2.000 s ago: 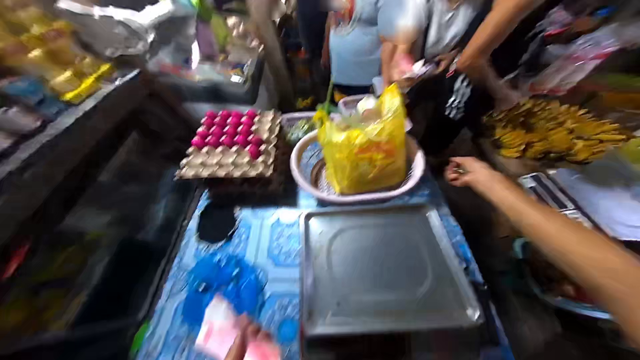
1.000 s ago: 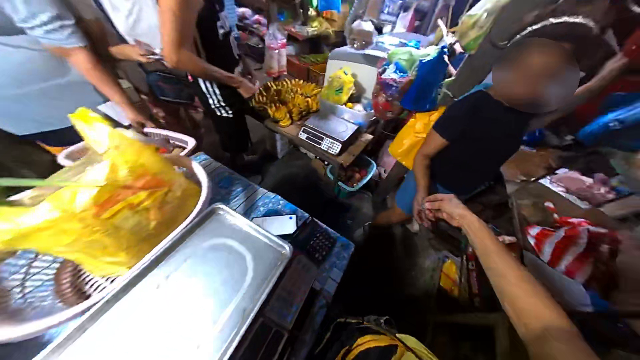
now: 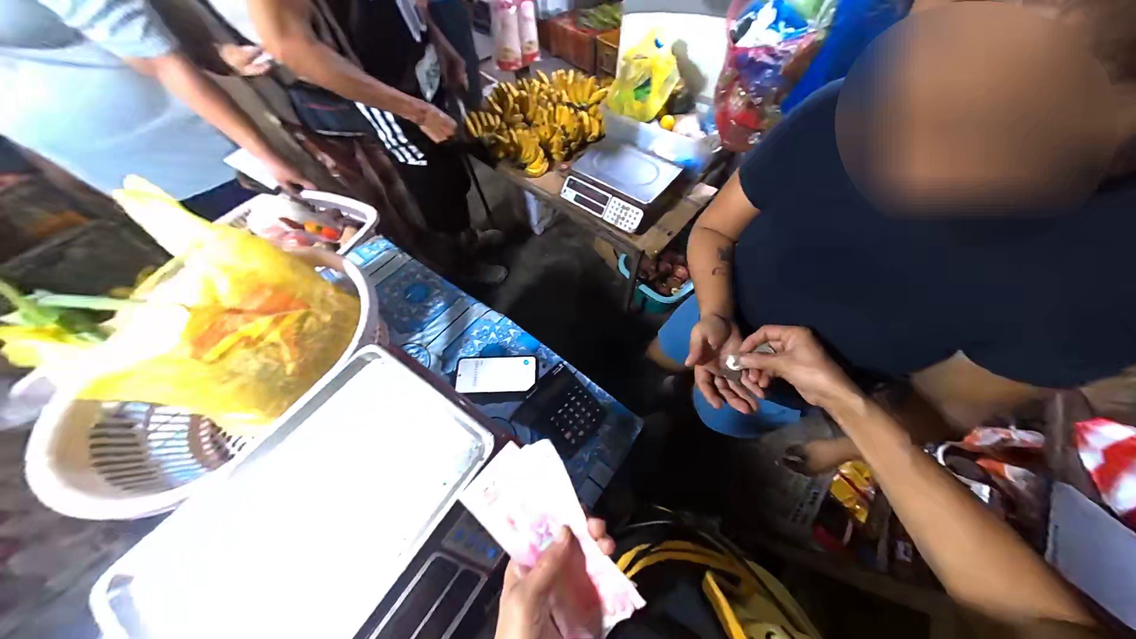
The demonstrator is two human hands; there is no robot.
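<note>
A folded pink-and-white banknote (image 3: 541, 524) is held between the thumb and fingers of my left hand (image 3: 555, 581), at the bottom centre, just right of a metal tray (image 3: 302, 497) on a weighing scale. My right hand (image 3: 794, 364) reaches in from the right and pinches coins (image 3: 741, 359) over the open palm of another person's hand (image 3: 719, 355). That person wears a dark shirt. Between the tray and the table edge lie a phone (image 3: 495, 374) with a lit screen and a black calculator (image 3: 568, 408).
A yellow plastic bag (image 3: 240, 328) fills a white plastic basket (image 3: 67, 470) on the left. Other people stand behind it. Bananas (image 3: 541, 115) and a second scale (image 3: 626, 173) are on a table further back. A black-and-yellow bag (image 3: 737, 595) lies at the bottom.
The view has swung right and come closer to the seated person. My left hand with the banknote, out of view one second ago, shows again. My right hand is at the person's palm.
</note>
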